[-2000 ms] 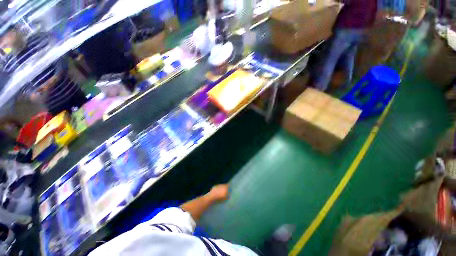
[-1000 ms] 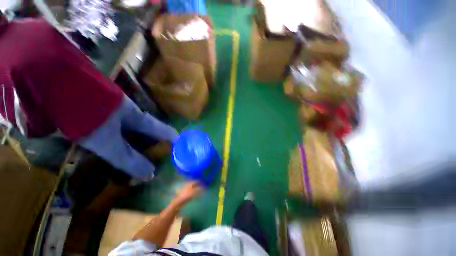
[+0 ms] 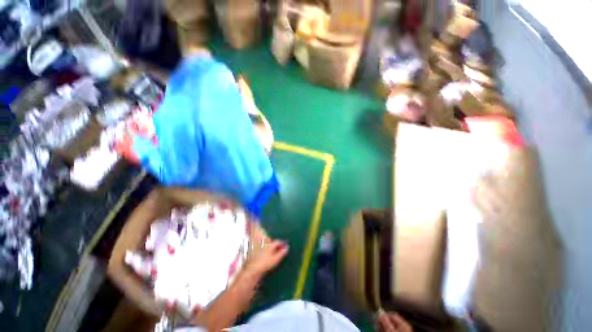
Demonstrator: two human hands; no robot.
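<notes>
A large open carton (image 3: pixel 133 285) stands at the lower left, full of small white parts (image 3: pixel 195 256) with reddish bits. My left hand (image 3: pixel 267 251) is at the carton's right side, with my forearm across its lower right corner. The hand is blurred; no held thing can be made out, and its finger position is unclear. My right hand (image 3: pixel 393 321) is small and cut off by the bottom edge, beside a brown carton (image 3: pixel 356 262). Whether it holds anything cannot be told.
A person in blue (image 3: pixel 201 130) is at the dark bench (image 3: pixel 65 227), which bears heaped white parts. Tall cartons (image 3: pixel 419 214) line the right side by a wall. More cartons (image 3: pixel 334 55) stand ahead. A yellow line (image 3: pixel 315 227) crosses the green floor.
The view has moved along the aisle. The blue stool and the person in dark red have left view; the person in blue and the filled carton have come in. My right hand now shows.
</notes>
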